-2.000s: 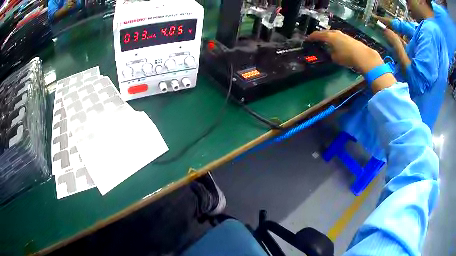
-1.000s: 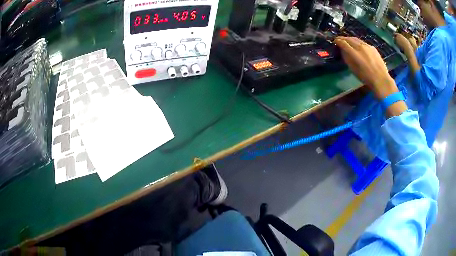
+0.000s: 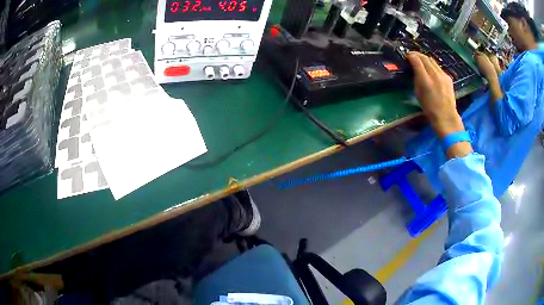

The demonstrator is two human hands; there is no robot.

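Note:
My right hand (image 3: 436,92), bare with a blue wrist strap, is at the right end of the black test fixture (image 3: 352,74). Its fingers are bent and close together over the fixture's edge. Whether they hold something is hidden. The fixture has two small lit displays, one orange and one red. My left hand is not in view. A blue coiled cord (image 3: 346,173) runs below the bench edge towards my right wrist.
White power supply (image 3: 209,50) with red digits, left of the fixture. Sticker sheets (image 3: 74,140) and plain white paper (image 3: 146,143) overlap on the green bench (image 3: 238,134). Clear tray stack (image 3: 27,110) at far left. A person (image 3: 516,101) sits at right; blue stool (image 3: 414,199), chair (image 3: 250,277) below.
The view has shifted, so the power supply sits higher and further right. My right hand has gone from reaching over the fixture to its right end, with the forearm more upright.

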